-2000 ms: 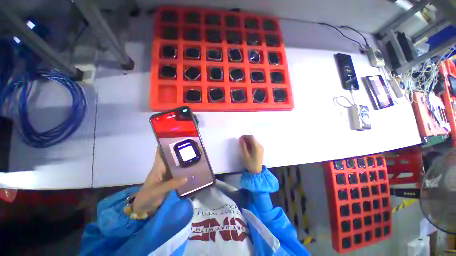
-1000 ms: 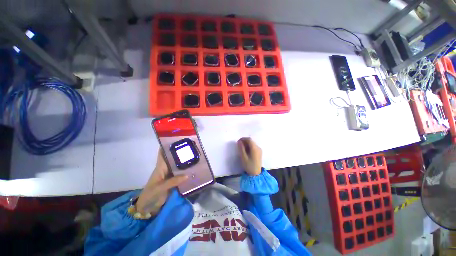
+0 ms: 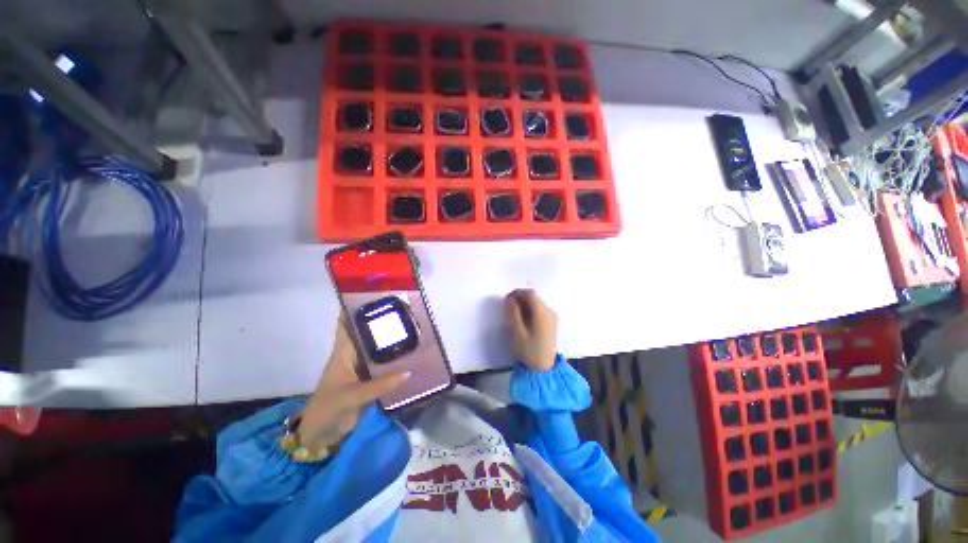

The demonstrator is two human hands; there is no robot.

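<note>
My left hand [image 3: 345, 387] holds a tall smartphone [image 3: 393, 366] above the bench's front edge, its thumb over the lower screen. The lit screen has a red band at the top and a picture of a black watch with a white square. My right hand [image 3: 533, 331] rests curled on the white bench; whether something small is in its fingers cannot be told. Behind the phone lies a red compartment tray [image 3: 467, 232] with a dark watch unit in nearly every pocket. Its front left pocket is empty.
A dark spare phone [image 3: 735, 154], a small framed device [image 3: 804, 195] and a pale block with a cable [image 3: 765, 249] lie at the right. A second red tray [image 3: 716, 435] with watches is lower right, beside a fan [image 3: 934, 408]. A blue cable coil [image 3: 159, 281] is far left.
The phone has shifted very slightly in my left hand's grip. The whole view has moved a little with the head. My right hand stays in the same place.
</note>
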